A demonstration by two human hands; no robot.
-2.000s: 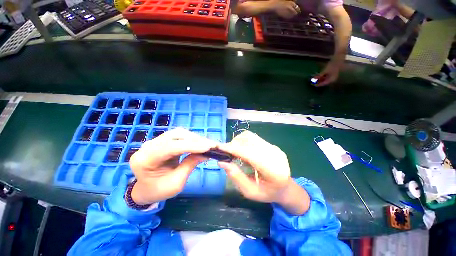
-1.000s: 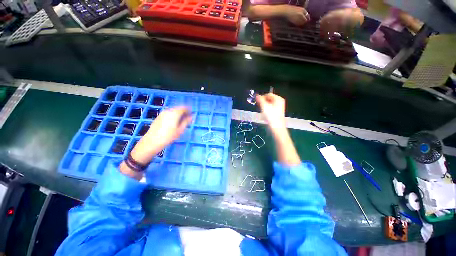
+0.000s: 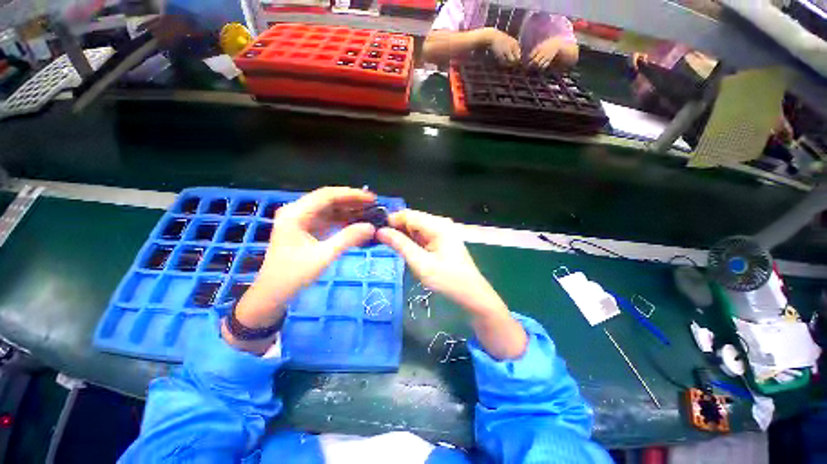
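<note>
My left hand (image 3: 304, 245) and my right hand (image 3: 435, 258) meet above the right half of the blue tray (image 3: 340, 349). Both hold a small dark device unit (image 3: 374, 217) between thumbs and fingertips; its details are too small and partly covered to tell. The blue tray has dark units (image 3: 190, 259) in pockets on its left side. Thin white outline frames (image 3: 376, 303) lie in pockets at its right side, and more loose frames (image 3: 446, 345) lie on the green bench to the right of it.
Right of my hands lie a white card (image 3: 588, 297), a blue strip tool (image 3: 646, 321), a thin rod (image 3: 632, 366), an orange block (image 3: 706, 410) and a small fan (image 3: 739, 264). Across the dark green strip stand red trays (image 3: 326, 86) and a person's hands over a dark tray (image 3: 530, 95).
One second ago my hands were apart, the left over the tray and the right over the dark strip. Now they are together around a dark unit. The view has shifted slightly.
</note>
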